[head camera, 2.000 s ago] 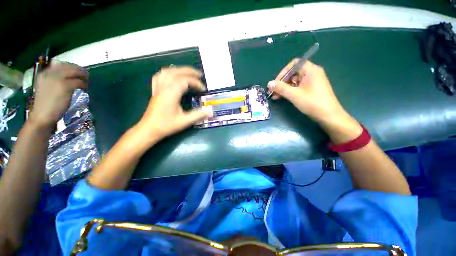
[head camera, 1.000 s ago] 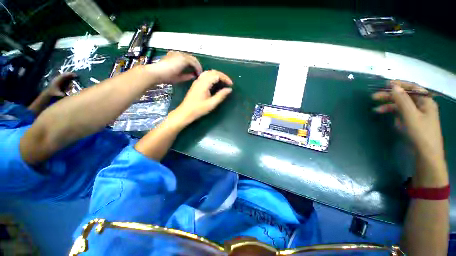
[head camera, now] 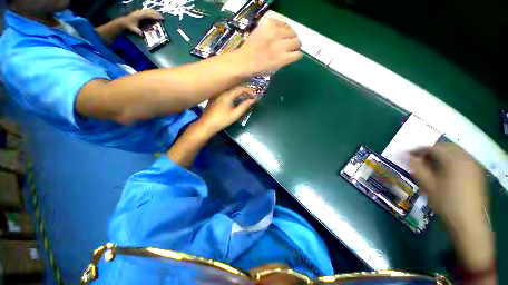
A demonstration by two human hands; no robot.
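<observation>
An open-backed phone [head camera: 387,188] lies on the green mat at the right, with an orange-yellow strip and silvery inside. My right hand [head camera: 448,181] is blurred, over and beside the phone's far right end; whether it holds anything is unclear. My left hand [head camera: 228,108] is at the near edge of the mat by the shiny plastic bag [head camera: 258,83], thumb and fingers curled; no held thing can be made out. The white card [head camera: 412,136] lies just beyond the phone, partly behind my right hand.
A neighbour's forearm [head camera: 184,89] reaches across above my left hand. The neighbour's other hand [head camera: 142,21] holds a phone [head camera: 155,35]. Several waiting phones [head camera: 211,39] lie beyond the bag. White strips [head camera: 172,8] are at the top left. A long white edge strip [head camera: 362,83] runs diagonally.
The view has turned left, so the phone appears further right and tilted. My left hand has moved to the bag. My right hand has come back close to the phone. The neighbour's arm has come over the waiting phones.
</observation>
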